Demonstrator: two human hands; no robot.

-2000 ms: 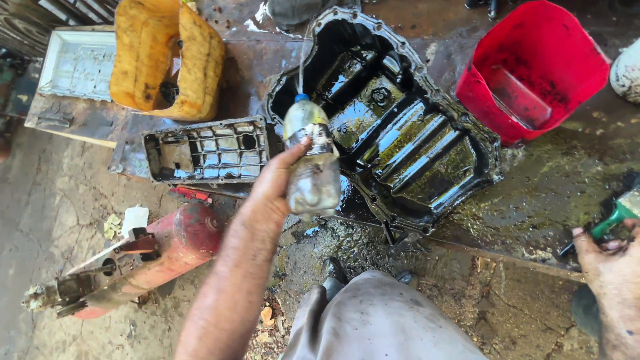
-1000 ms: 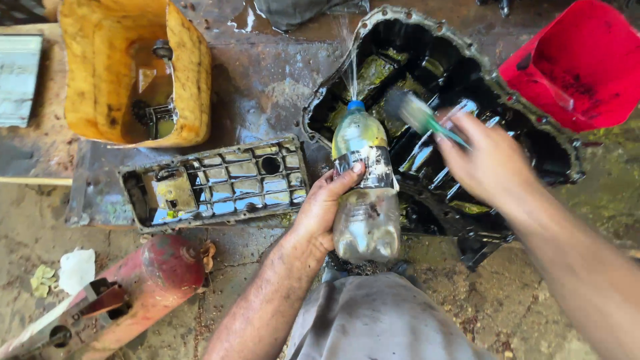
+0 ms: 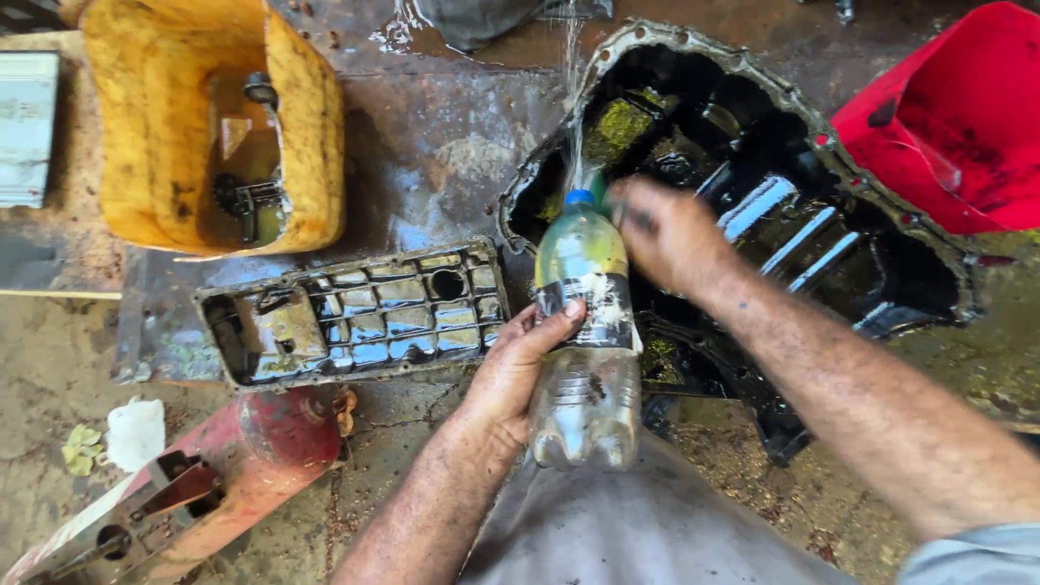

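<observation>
My left hand (image 3: 520, 366) grips a clear plastic bottle (image 3: 587, 390) with a blue cap, held cap away from me; a thin stream of liquid squirts from the cap. My right hand (image 3: 670, 231), blurred by motion, is closed on a green-handled brush (image 3: 601, 191) just beyond the cap; its bristles cannot be made out. Both are over the left part of a large, oily metal oil pan (image 3: 812, 138), whose inside is black and wet with yellowish patches. Left of the bottle lies a ribbed rectangular metal cover (image 3: 390, 313), wet inside.
A cut-open yellow plastic jug (image 3: 313, 154) with metal parts inside stands at the upper left. A red plastic container (image 3: 967, 122) is at the upper right. Below the metal bench (image 3: 431, 179), a red metal cylinder (image 3: 284, 431) lies on the ground. Dark cloth (image 3: 471, 20) rests at the top.
My right hand, at the far right two seconds ago, has come over the oil pan with the brush and is now beside the bottle cap. My left hand keeps hold of the bottle.
</observation>
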